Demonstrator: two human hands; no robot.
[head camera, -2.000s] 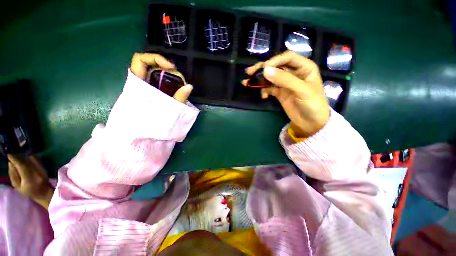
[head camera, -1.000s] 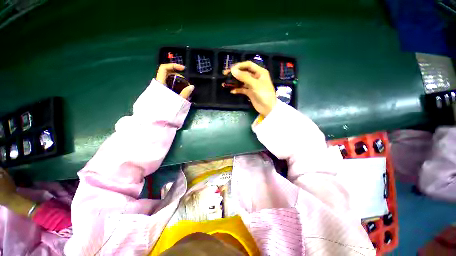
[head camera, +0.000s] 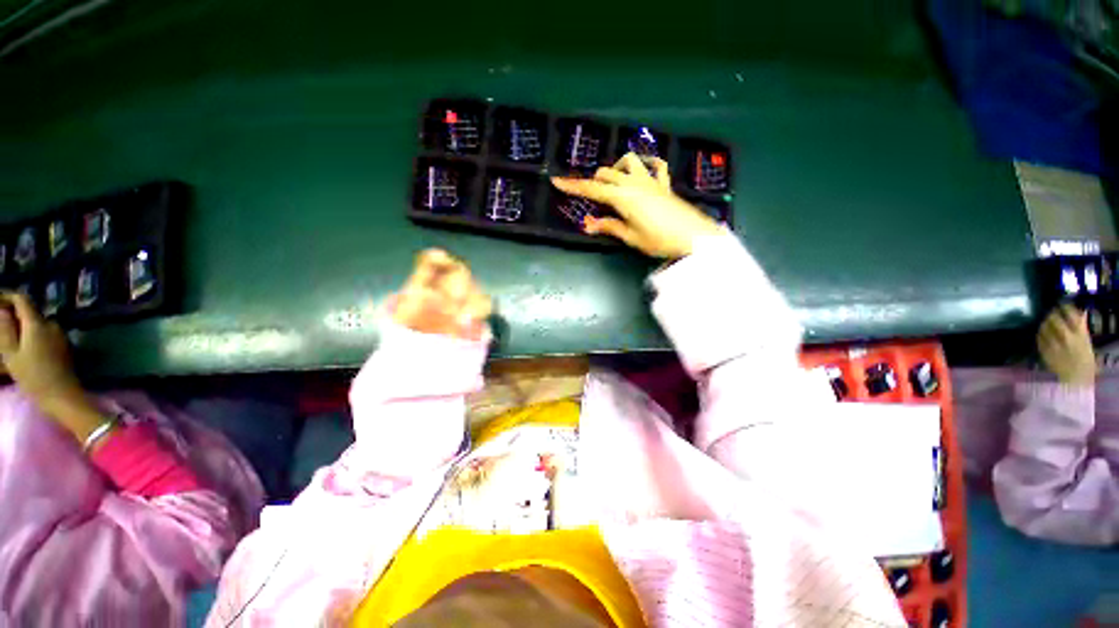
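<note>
A black pocket tray lies on the green bench, with two rows of five pockets. Several smartwatch bodies sit in it with white grid screens; the back left and back right ones show red cells. My right hand is over the tray's right half and covers some pockets. Its thumb and index finger are apart at a smartwatch body in the front row's middle pocket. My left hand is off the tray, near the bench's front edge, with fingers curled; no object shows in it, but its inside is hidden.
A neighbour's black tray and hand are at left. Another neighbour's hand is at a dark tray at far right. A red-orange tray with dark units and a white sheet is below the bench edge at right.
My left hand has moved off the tray toward me, and its unit no longer shows in it. The front row's left pockets now hold lit units. My right hand has lowered onto the tray.
</note>
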